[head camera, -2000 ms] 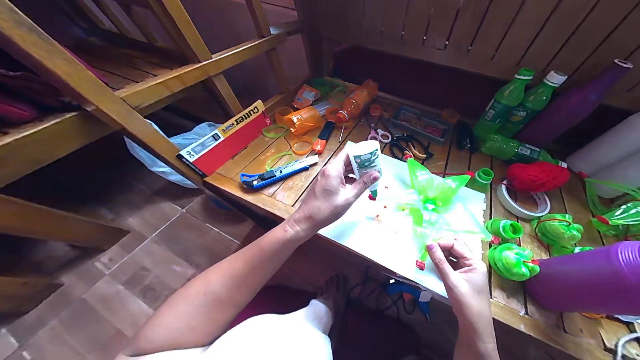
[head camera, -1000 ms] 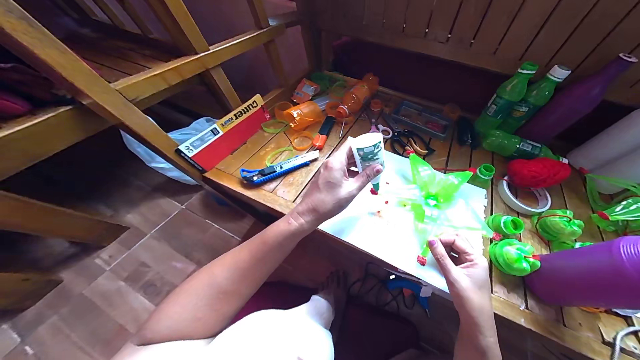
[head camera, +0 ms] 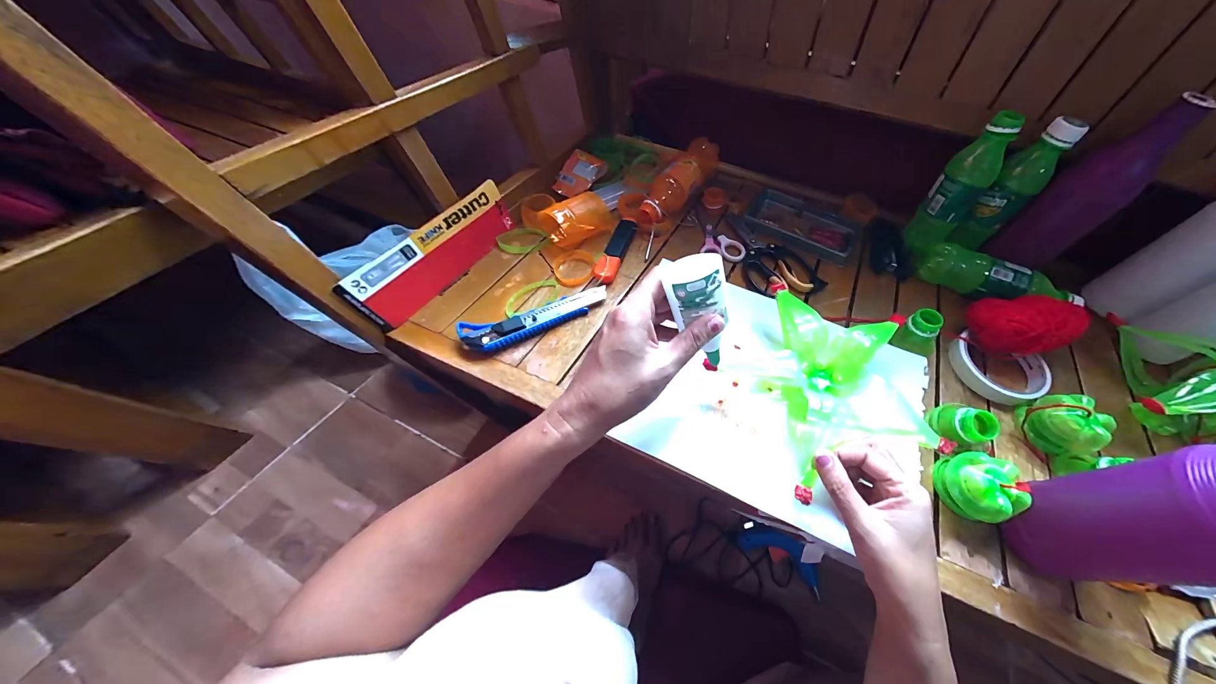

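Observation:
My left hand (head camera: 635, 356) is closed around a white and green squeeze tube (head camera: 696, 290), held nozzle down above a white sheet of paper (head camera: 684, 432). A small red piece (head camera: 711, 364) is at the nozzle's tip; whether they touch cannot be told. On the sheet lies a flower-like shape of cut green plastic (head camera: 825, 366), with red bits at the ends of some points. My right hand (head camera: 872, 484) pinches its near point between thumb and finger, beside a red-tipped end (head camera: 804, 494). Small red crumbs dot the paper between the hands.
A blue cutter knife (head camera: 532, 321), cutter packaging (head camera: 427, 252), scissors (head camera: 779, 269) and orange bottle pieces (head camera: 579, 220) lie left and behind. Right are green bottles (head camera: 955, 190), a tape roll (head camera: 999, 370), red yarn (head camera: 1028, 323) and a purple container (head camera: 1121, 518). A blue glue gun (head camera: 784, 551) is below the slatted surface's edge.
The tube and left hand have shifted slightly since two seconds ago, the tube now more upright. My right hand stays at the near point of the green plastic shape.

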